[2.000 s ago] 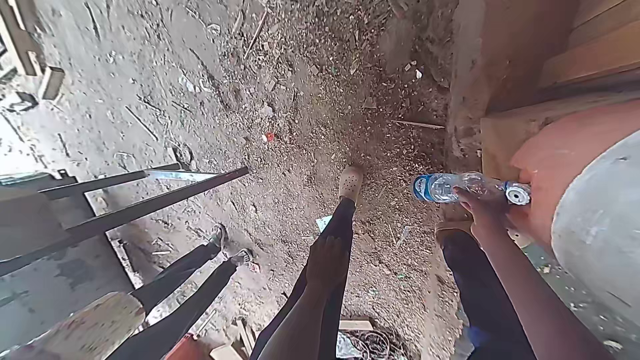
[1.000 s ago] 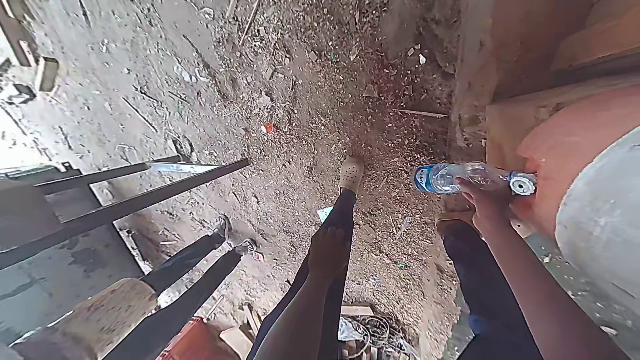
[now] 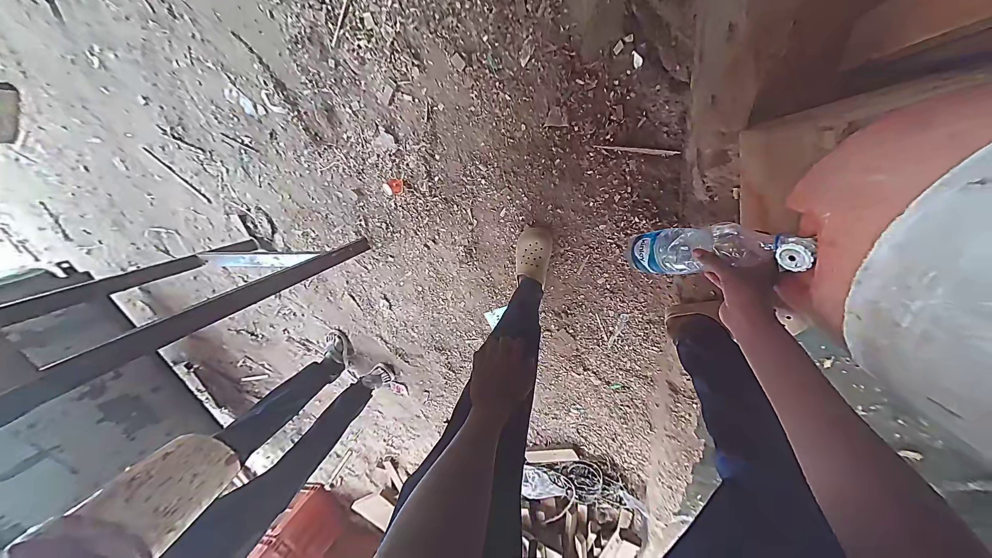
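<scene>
My right hand [image 3: 740,279] is wrapped around a clear plastic bottle [image 3: 682,249] with a blue label, which lies sideways in the view. A white, gear-like round piece [image 3: 795,254] sits at the bottle's right end, close to a rounded orange surface [image 3: 860,178]. Resting on my dark trouser leg near the knee is my left hand [image 3: 504,368]; whether its fingers are spread or curled is too dark to tell, and no object shows in it. Below that leg a beige perforated clog [image 3: 535,252] stands on the ground.
Another person's legs [image 3: 310,415] are at lower left, beside dark metal bars [image 3: 194,310]. Wood offcuts and coiled wire [image 3: 581,488] lie at bottom centre, near a red-orange object [image 3: 302,523]. Wood chips and a thin stick [image 3: 639,150] litter the dirt ground. A large pale round surface [image 3: 930,310] fills the right edge.
</scene>
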